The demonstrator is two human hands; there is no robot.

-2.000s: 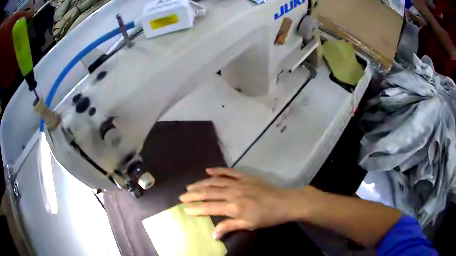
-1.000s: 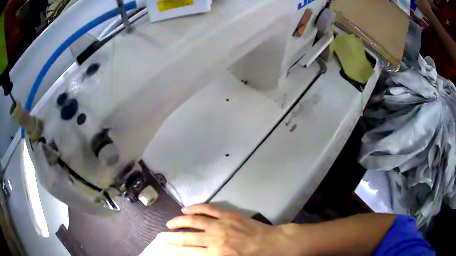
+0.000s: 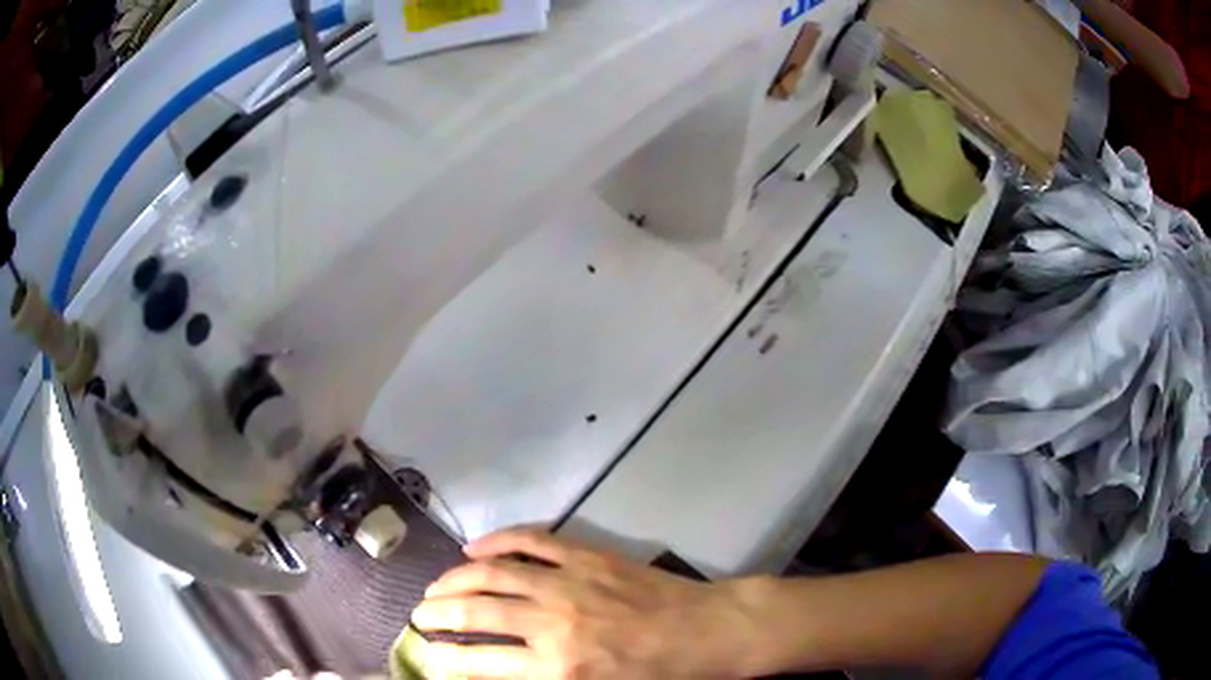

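The dark brown panel (image 3: pixel 379 585) lies under the needle area (image 3: pixel 348 502) of the white sewing machine (image 3: pixel 531 146), at the bottom left. My right hand (image 3: pixel 571 611) lies flat at its right side, fingers together, pressing on a pale yellow-green piece (image 3: pixel 408 656). Only a small edge of this piece shows by the fingertips. The rest is hidden by my hand or cut off by the picture's edge. A small bit of what looks like my left hand's fingertips (image 3: pixel 303 676) shows at the bottom edge; its grip cannot be seen.
A crumpled grey bundle (image 3: pixel 1062 345) is at the right. An olive scrap (image 3: pixel 930 153) lies by the handwheel (image 3: pixel 857 53). A blue tube (image 3: pixel 133 153) curves at the upper left. A wrapped board (image 3: pixel 989 67) and part of another person's arm (image 3: pixel 1139 43) are at the top right.
The view has moved closer to the machine head. The brown panel has moved down and left, off the bed behind the needle. My right hand has moved down and left, covering most of the pale piece.
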